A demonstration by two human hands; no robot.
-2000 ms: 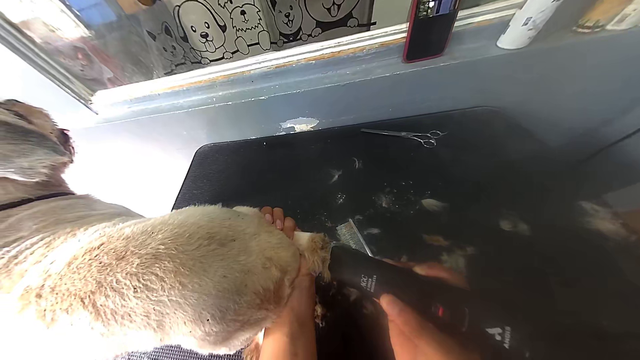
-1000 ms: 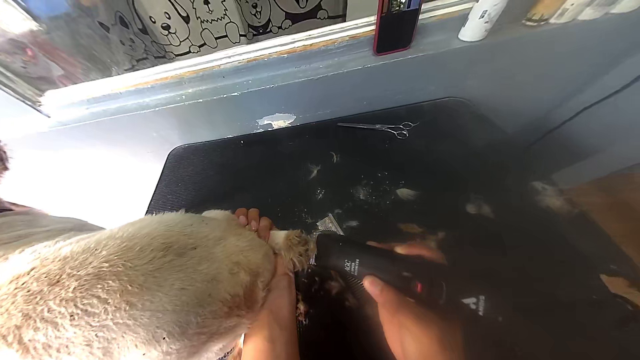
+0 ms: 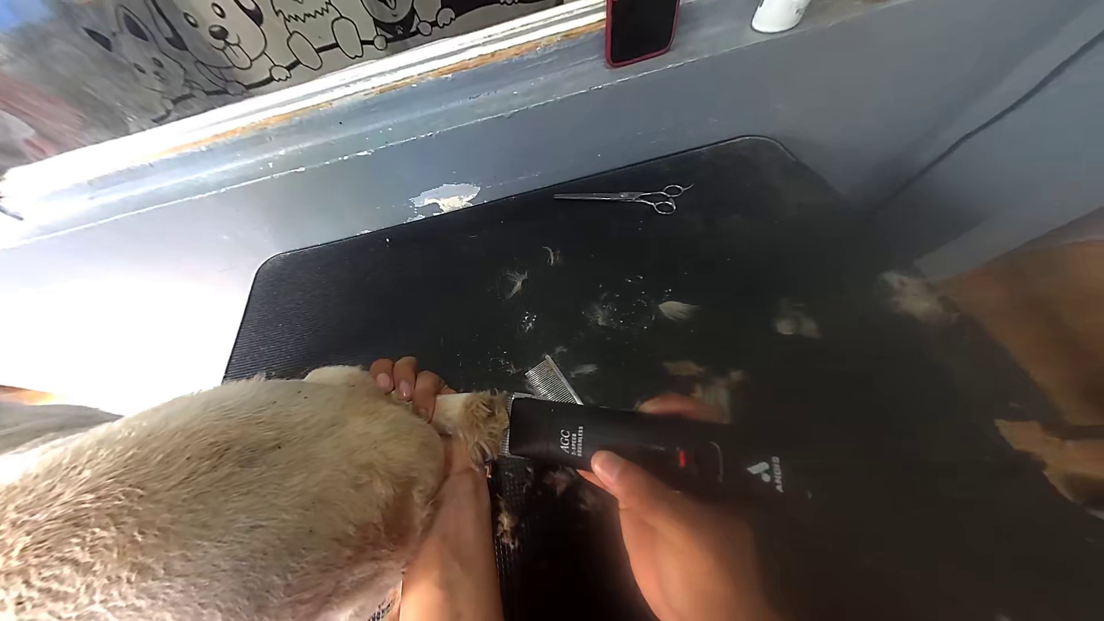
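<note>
A cream-coated dog (image 3: 224, 492) stands at the lower left with its rump toward me. My left hand (image 3: 410, 384) is closed around the dog's hind leg, its forearm passing beneath the rump. From this grip the furry paw (image 3: 483, 423) sticks out to the right. My right hand (image 3: 647, 509) holds black Andis electric clippers (image 3: 638, 444), the blade end touching or very close to the paw's fur. Just beyond the clippers a metal comb (image 3: 553, 380) lies on the black grooming table (image 3: 414, 302). Farther back rest metal scissors (image 3: 625, 197).
Tufts of cut fur (image 3: 677, 310) are scattered over the tabletop. A ledge behind carries a phone in a red case (image 3: 641, 30) and a white container (image 3: 779, 12). The wall meets the table's far edge. At the far right is a brown shape (image 3: 1035, 345), blurred.
The view has shifted, and less of the dog's front end shows. My left hand keeps its hold on the leg, and the clippers stay at the paw.
</note>
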